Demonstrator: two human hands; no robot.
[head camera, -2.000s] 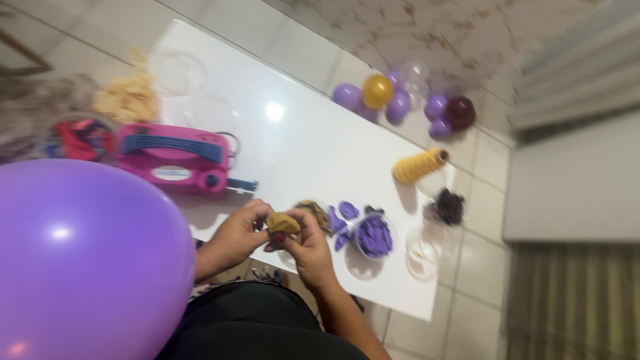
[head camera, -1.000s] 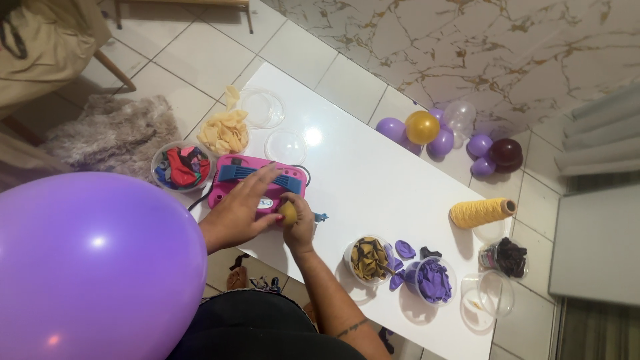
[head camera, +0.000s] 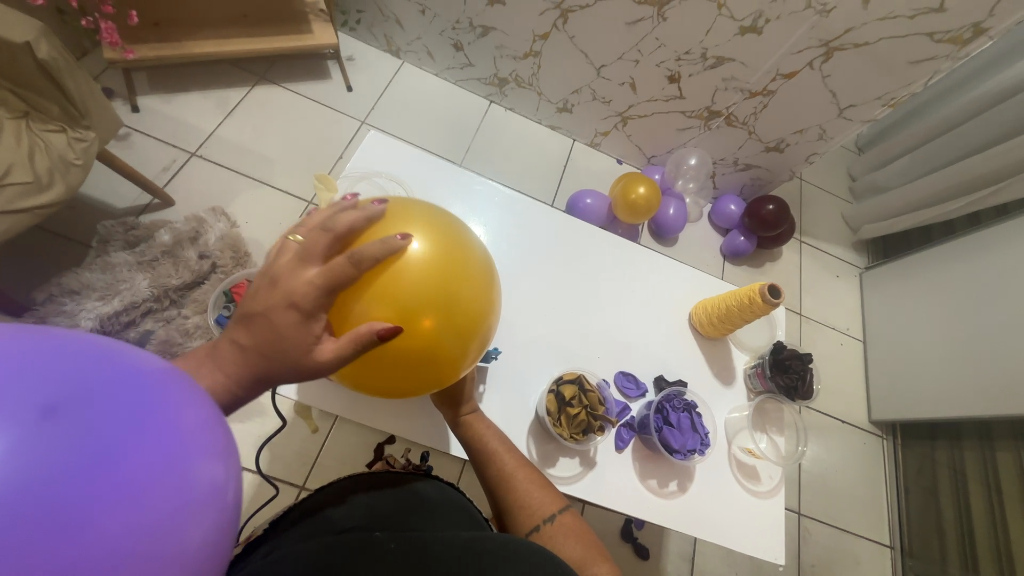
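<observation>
An inflated gold balloon (head camera: 424, 296) fills the space over the left part of the white table (head camera: 552, 296). My left hand (head camera: 308, 288) rests on its upper left side, fingers spread. Only the wrist side of my right hand (head camera: 456, 396) shows below the balloon; its fingers are hidden behind it. The pink electric balloon pump is covered by the balloon, apart from a small blue part (head camera: 491, 355) at the balloon's right edge. A large purple balloon (head camera: 112, 456) bulges in at the lower left.
Tubs of gold balloons (head camera: 578, 406) and purple balloons (head camera: 678, 424) stand on the table, with a yellow twine cone (head camera: 734, 310) and a tub of dark balloons (head camera: 790, 373). Balloon clusters (head camera: 636, 198) lie on the floor by the marbled wall. A black cord (head camera: 260, 464) hangs at the left.
The gold balloon was small and limp between my fingers, then at the pump; now it is large and round. My left hand has moved from the pump onto the balloon.
</observation>
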